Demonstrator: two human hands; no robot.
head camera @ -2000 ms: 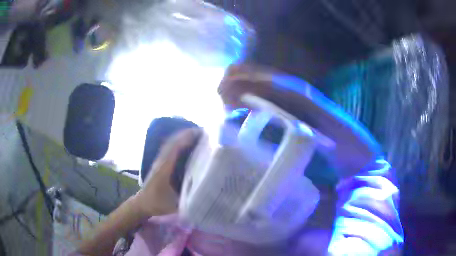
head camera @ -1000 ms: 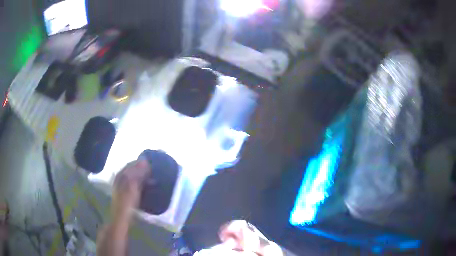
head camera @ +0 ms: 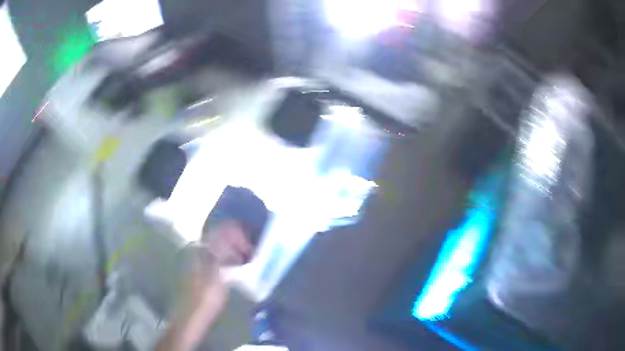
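The picture is strongly blurred. A white box-shaped unit with a black rounded top lies at the near end of the white bench. My left hand reaches up from the bottom and its fingers lie over the near part of the black top; whether they grip is too blurred to tell. A second black-topped unit is to the left and a third is farther back. My right hand is not in view; a small white patch shows at the bottom edge.
A teal crate edge glows at the right, beside crinkled clear plastic wrap. A bright screen is at the upper left. A strong white glare is at the top. A dark cable hangs left of the bench.
The white unit between my hands two seconds ago is no longer seen there. My right hand has dropped out of the picture since one second ago. My left hand stays at the near unit as the view shifts.
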